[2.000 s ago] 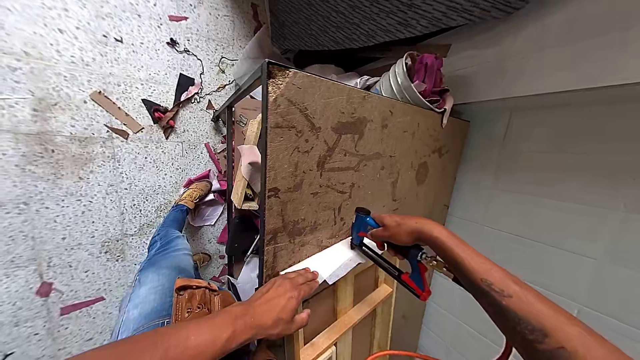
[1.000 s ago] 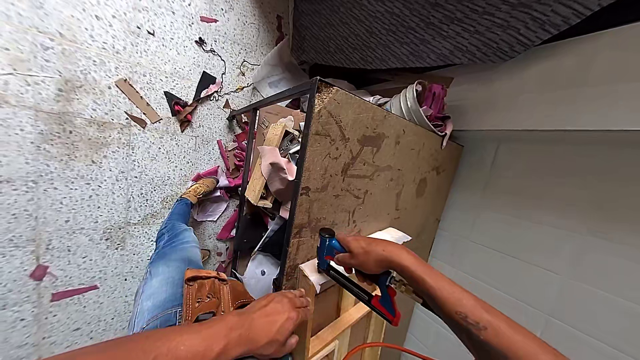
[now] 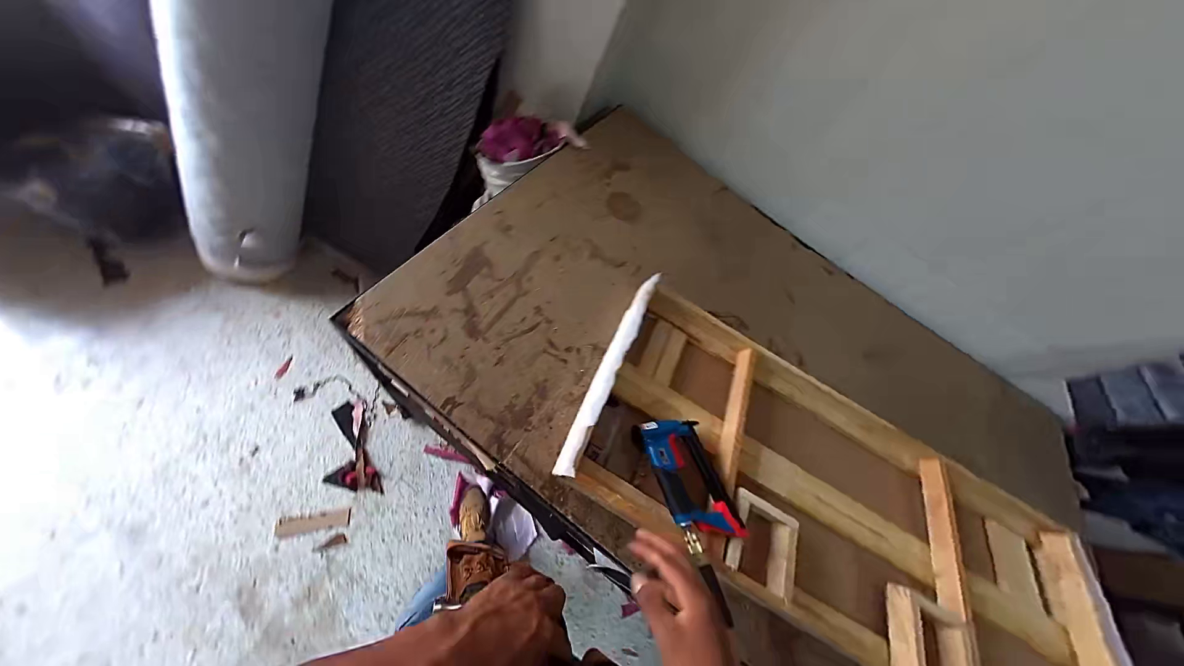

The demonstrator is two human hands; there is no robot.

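A blue and black pneumatic staple gun (image 3: 680, 476) with red parts lies on a wooden frame (image 3: 823, 398), its hose fitting toward me. My right hand (image 3: 680, 592) is just below the fitting, fingers spread, holding nothing that I can see. My left hand (image 3: 518, 606) is at the brown leather tool pouch (image 3: 474, 564) by my waist, fingers curled; whether it grips anything there is hidden. White padding (image 3: 610, 375) covers the frame's short end bar. The frame rests on a worn brown board tabletop (image 3: 518, 305).
A bucket (image 3: 509, 169) with magenta scraps stands behind the table's far edge, near a rolled white material (image 3: 245, 139) and dark ribbed fabric (image 3: 407, 111). Scraps (image 3: 356, 453) litter the speckled floor. A pale wall (image 3: 879, 185) runs along the right. Dark folded fabric (image 3: 1133, 435) is at the right edge.
My right hand has let go of the staple gun, which now lies on the frame. My left hand has moved from the table edge to the pouch. The view has turned widely.
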